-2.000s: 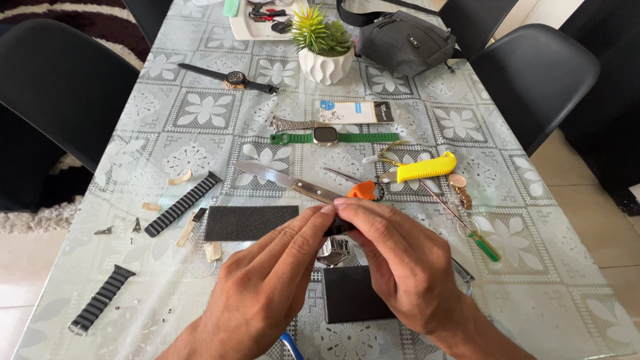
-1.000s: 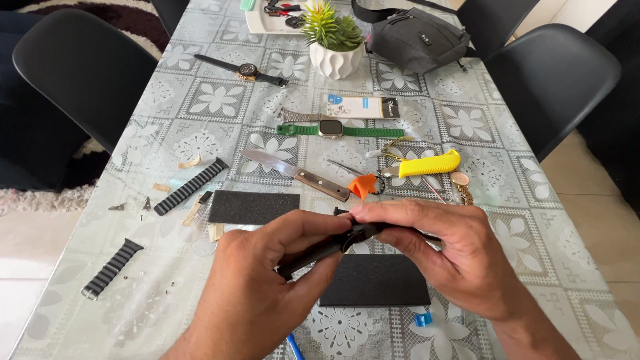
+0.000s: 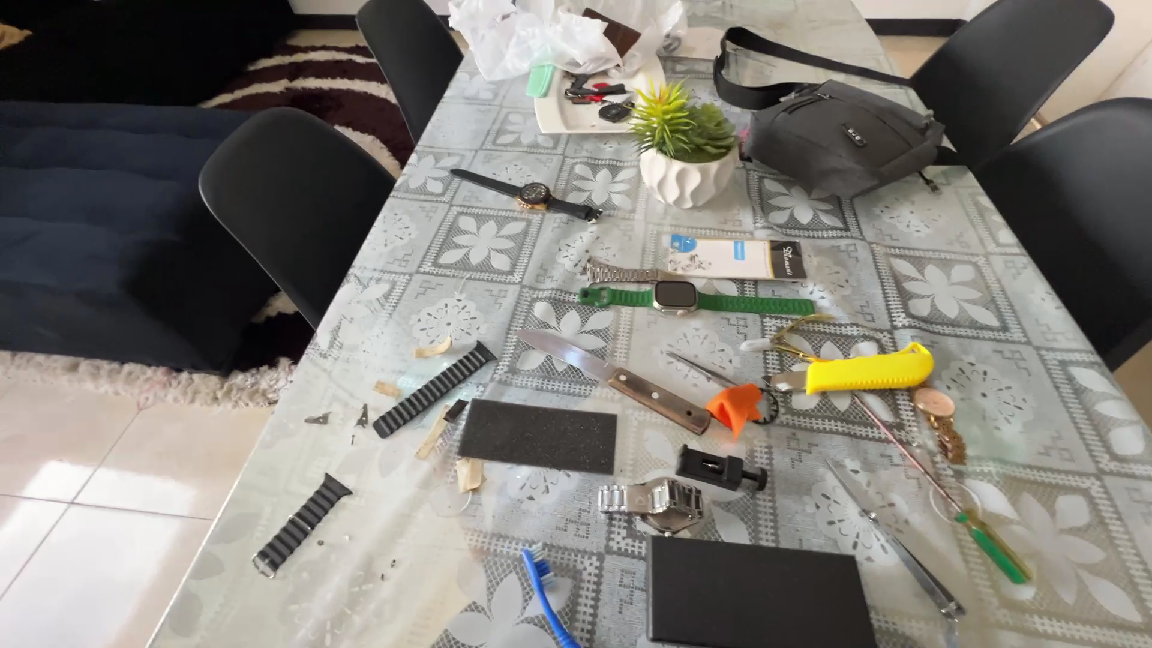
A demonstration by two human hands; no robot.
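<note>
Neither of my hands shows in the head view now. A silver metal-band wristwatch point(image 3: 670, 506) lies near the middle, just above a black rectangular box point(image 3: 758, 594). Beside the watch sits a black watch-link remover point(image 3: 722, 469). To its upper left are a dark flat foam pad point(image 3: 538, 436) and a wooden-handled knife point(image 3: 661, 400). Two black ribbed strap pieces point(image 3: 436, 389) point(image 3: 301, 526) lie at the left. A yellow utility knife point(image 3: 868, 370), metal tweezers point(image 3: 900, 544) and a green-handled screwdriver point(image 3: 993, 547) lie at the right. A blue toothbrush point(image 3: 544, 594) is at the bottom.
A green-strapped smartwatch point(image 3: 675, 296) and a black-strapped watch point(image 3: 535, 196) lie farther back. Behind them stand a potted plant point(image 3: 688, 175), a white tray point(image 3: 585, 121) with tools, and a grey bag point(image 3: 837, 135). Black chairs point(image 3: 288, 198) flank the table.
Both hands have left the view. The black link remover and the silver watch, hidden or partly covered by the hands before, now show fully on the table. The view has shifted.
</note>
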